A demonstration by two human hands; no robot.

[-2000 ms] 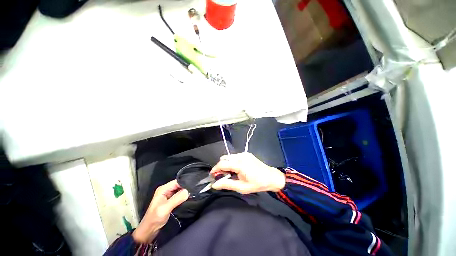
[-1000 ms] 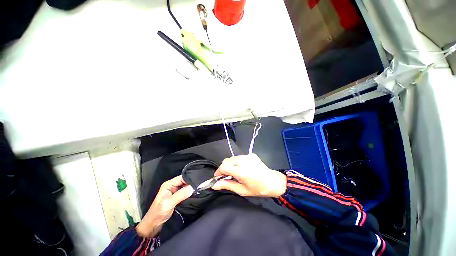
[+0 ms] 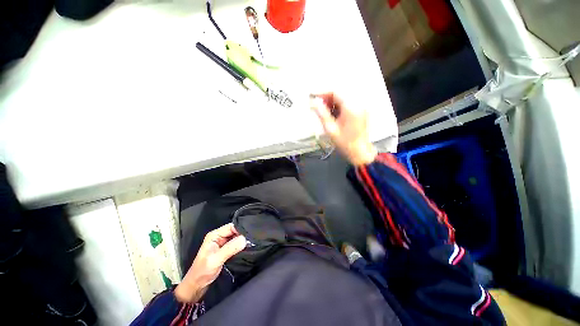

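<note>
A black fabric bag (image 3: 270, 232) lies on my lap with its round, rimmed opening facing up. My left hand (image 3: 213, 258) pinches the left side of that rim; a small shiny metal bit shows at the fingertips. My right hand (image 3: 343, 124) is away from the bag, above the white table near its right front edge. It is blurred, with finger and thumb close together, and I cannot tell if it holds anything. The pointed metal snips are not clearly visible.
On the white table (image 3: 127, 95) lie a lime-green tool (image 3: 243, 62), a black stick (image 3: 219, 62), small metal pieces (image 3: 280, 97), a thin brown-handled tool (image 3: 252, 24) and a red container (image 3: 285, 14). A blue crate (image 3: 439, 149) stands right, partly behind my sleeve.
My right hand has left the bag and moved up and right over the table. The pale strands that ran down to it no longer show. My left hand keeps its hold.
</note>
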